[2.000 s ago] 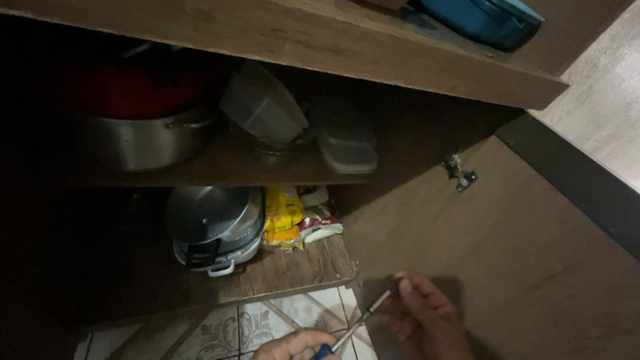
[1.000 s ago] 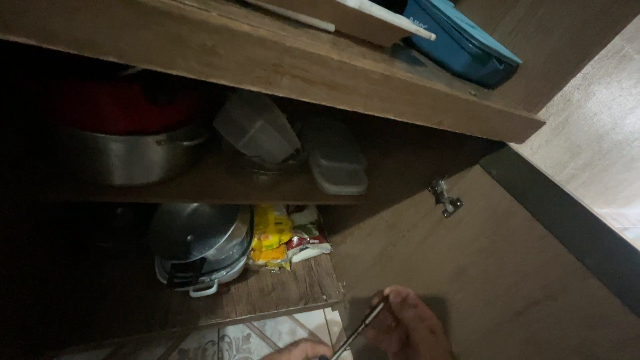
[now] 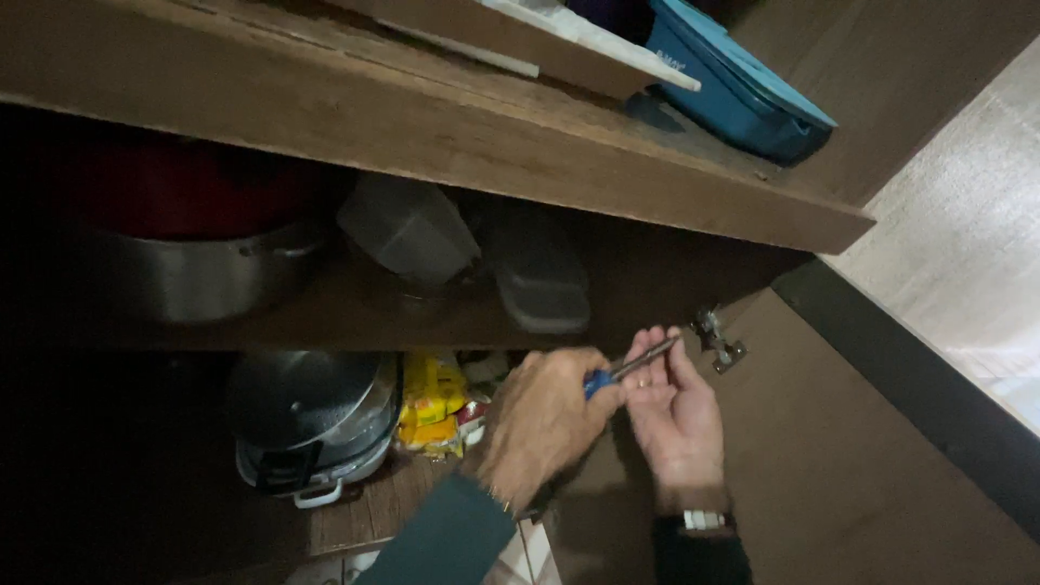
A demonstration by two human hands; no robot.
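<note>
A screwdriver (image 3: 643, 359) with a blue handle and a metal shaft points up and right. My left hand (image 3: 552, 414), back side up, is closed around its handle. My right hand (image 3: 676, 418), palm toward me, has its fingertips and thumb at the shaft's tip; whether a small screw is there too cannot be told. Just right of those fingertips, a metal cabinet hinge (image 3: 718, 340) is fixed on the inner face of the open cabinet door (image 3: 821, 455).
A shelf board (image 3: 455, 154) crosses above my hands, with a blue lidded container (image 3: 739, 89) over it. Inside are a metal pot (image 3: 195, 276), clear plastic containers (image 3: 414, 231), a lidded pot (image 3: 313, 406) and yellow packets (image 3: 431, 402). Floor tiles (image 3: 528, 552) show below.
Both hands have moved up with the screwdriver, from low beside the lower shelf to next to the hinge. More of the forearms shows now.
</note>
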